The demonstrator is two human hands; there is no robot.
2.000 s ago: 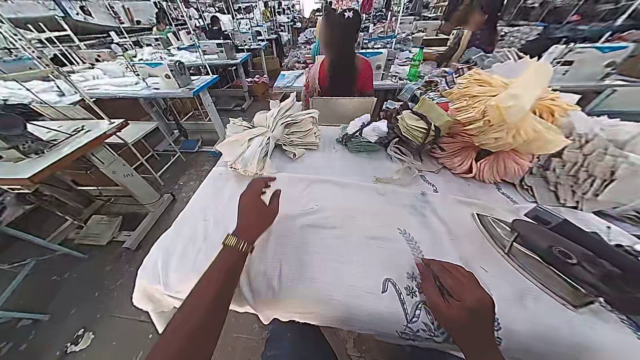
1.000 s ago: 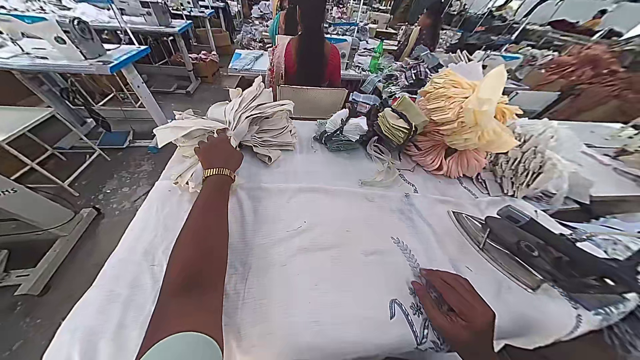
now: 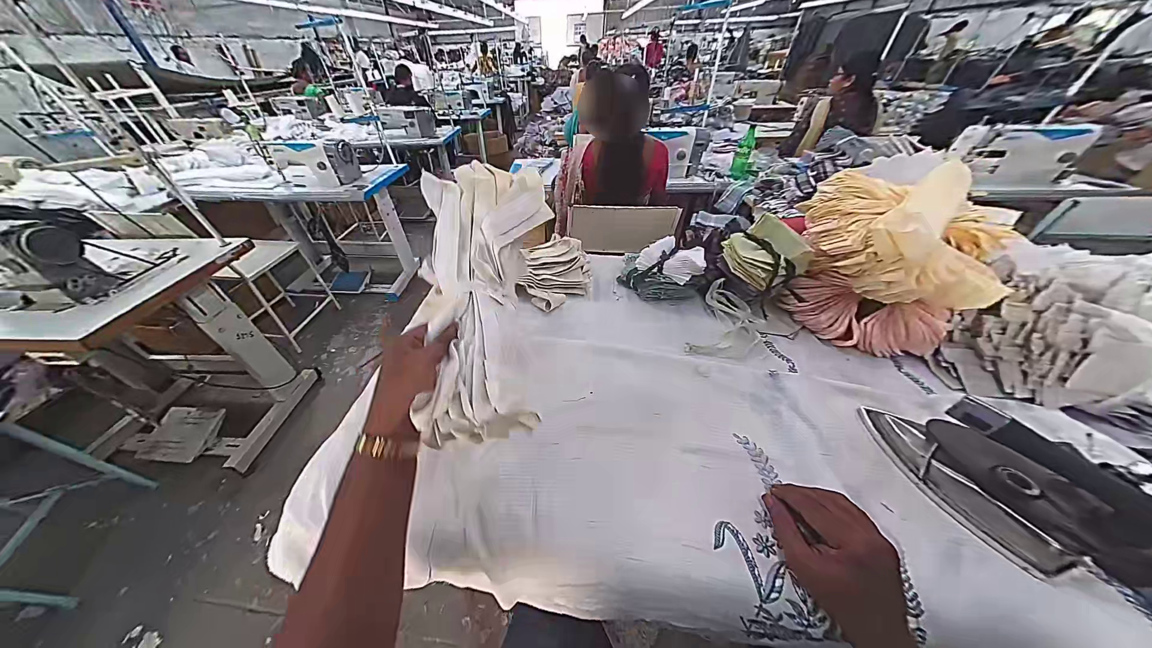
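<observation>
My left hand [image 3: 409, 373], with a gold-coloured band at the wrist, grips a tied bundle of cream fabric pieces [image 3: 472, 297] at its middle, over the left part of the table. A smaller cream stack [image 3: 556, 270] lies just behind it. My right hand [image 3: 841, 549] rests on the white cloth [image 3: 612, 450] by its blue embroidered pattern [image 3: 760, 558]. A thin dark tool [image 3: 805, 522], its kind unclear, is held between the fingers. Right of that hand, an electric iron [image 3: 999, 486] lies on the cloth.
Along the table's back are a green bundle [image 3: 765, 252], yellow fabric pieces [image 3: 900, 243], a pink bundle [image 3: 864, 315] and an off-white stack [image 3: 1062, 333]. A seated person [image 3: 621, 162] is beyond the table. A sewing table [image 3: 117, 297] stands to the left.
My left hand has reached the cream bundle at the table's back left, taken hold of it and brought it nearer. My right hand stays by the embroidery.
</observation>
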